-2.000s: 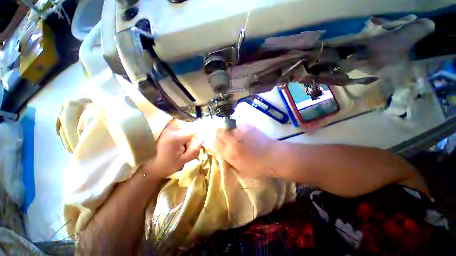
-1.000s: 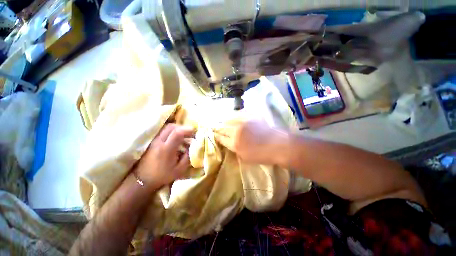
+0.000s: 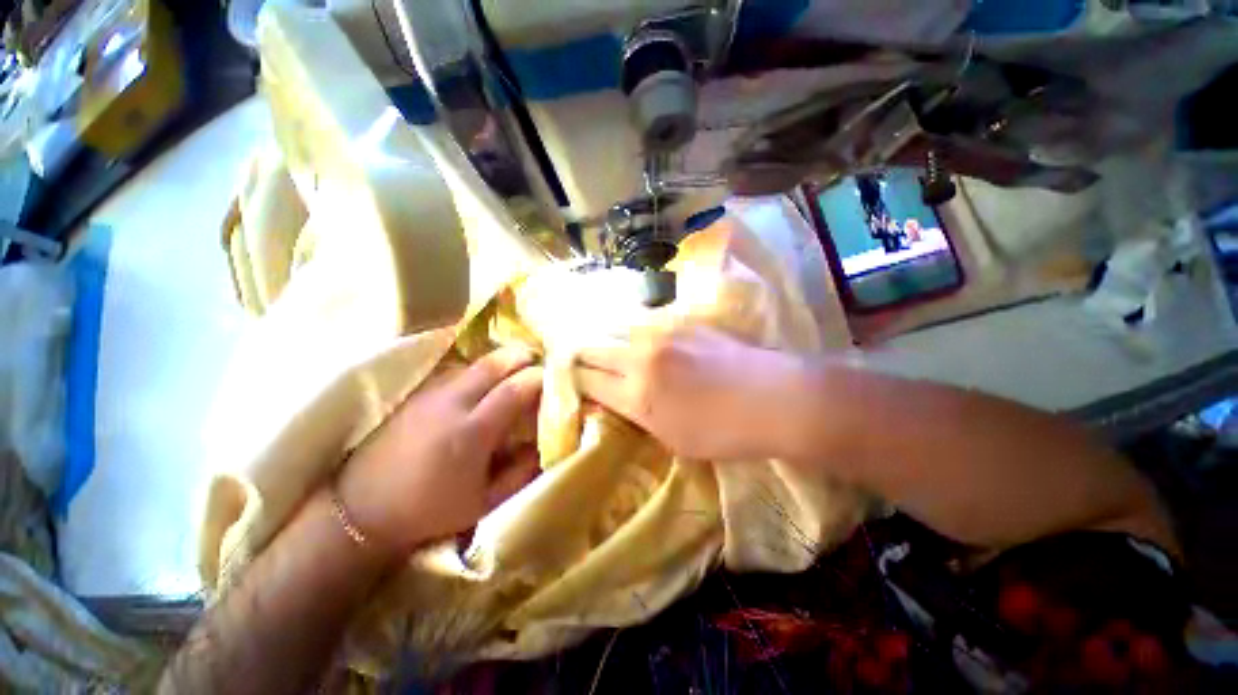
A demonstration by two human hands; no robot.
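Observation:
The pale-yellow cloth point(image 3: 611, 516) lies bunched in front of the sewing machine point(image 3: 570, 129) and hangs over the front edge toward the lap. My left hand point(image 3: 435, 455) pinches a fold of it left of the needle area. My right hand point(image 3: 692, 387) pinches the cloth just in front of the needle area. A narrow folded strip of the cloth stands between the two hands. The presser foot and needle area point(image 3: 638, 258) is close beyond my fingertips; glare hides the exact stitching spot.
A large cream rounded shape point(image 3: 407, 251) stands at the left. A lit smartphone point(image 3: 885, 245) lies right of the needle. Greyish cloth scraps point(image 3: 869, 129) hang on the machine head. White crumpled scraps point(image 3: 1154, 278) lie at the right. A blue strip point(image 3: 84, 367) is at the left.
Cloth now also lies to the right of the needle, covering where the blue snips showed. The left hand has moved down from the needle area. Both hands still hold cloth; the view has shifted.

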